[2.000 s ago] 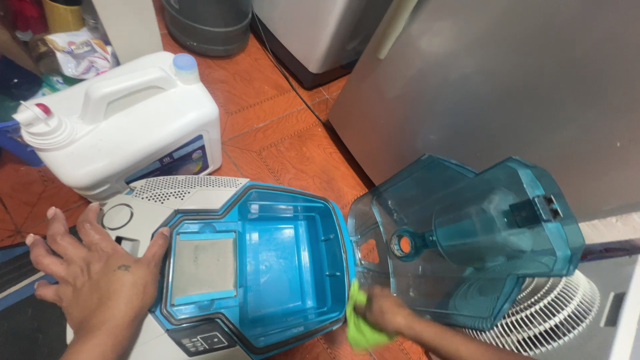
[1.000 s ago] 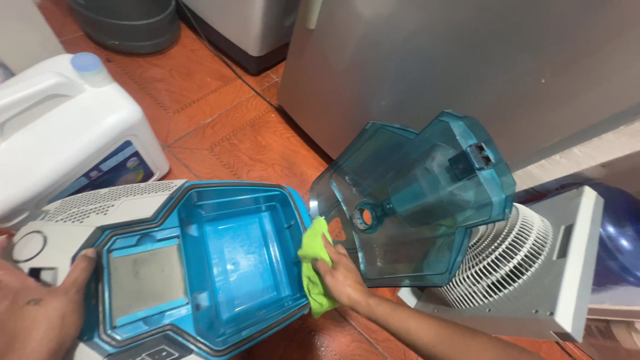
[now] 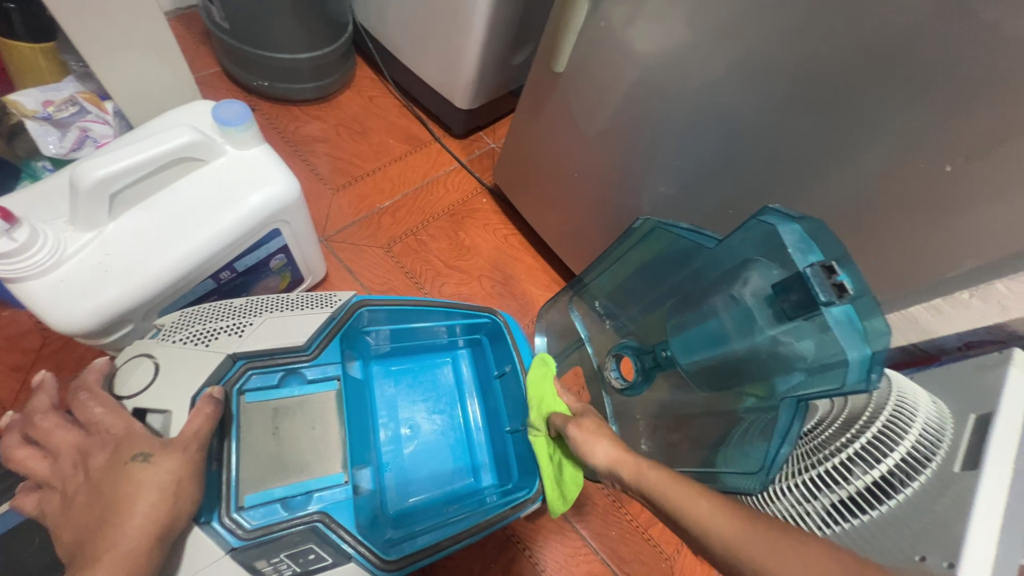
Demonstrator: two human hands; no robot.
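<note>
A white and blue plastic appliance body (image 3: 432,424) lies with its blue bin and a grey filter pad (image 3: 292,440) exposed, a dark seal running around them. My left hand (image 3: 120,464) rests spread on its white casing, fingers apart, near a round button. My right hand (image 3: 588,432) grips a bright green cloth (image 3: 554,448) against the bin's outer end. Just beyond the cloth, the tinted transparent teal lid (image 3: 720,344) stands tilted open, with a round port in it.
A white plastic jug (image 3: 160,216) with a blue cap stands at the left. Behind are a dark grey bucket (image 3: 280,48), an appliance with a dark base (image 3: 464,48) and a large metallic grey panel (image 3: 760,120). A white fan grille (image 3: 880,456) lies at right. A cable crosses the tiled floor.
My right hand holds the green cloth throughout, at the lid end of the bin. My left hand stays on the casing. The view swung right and then back.
</note>
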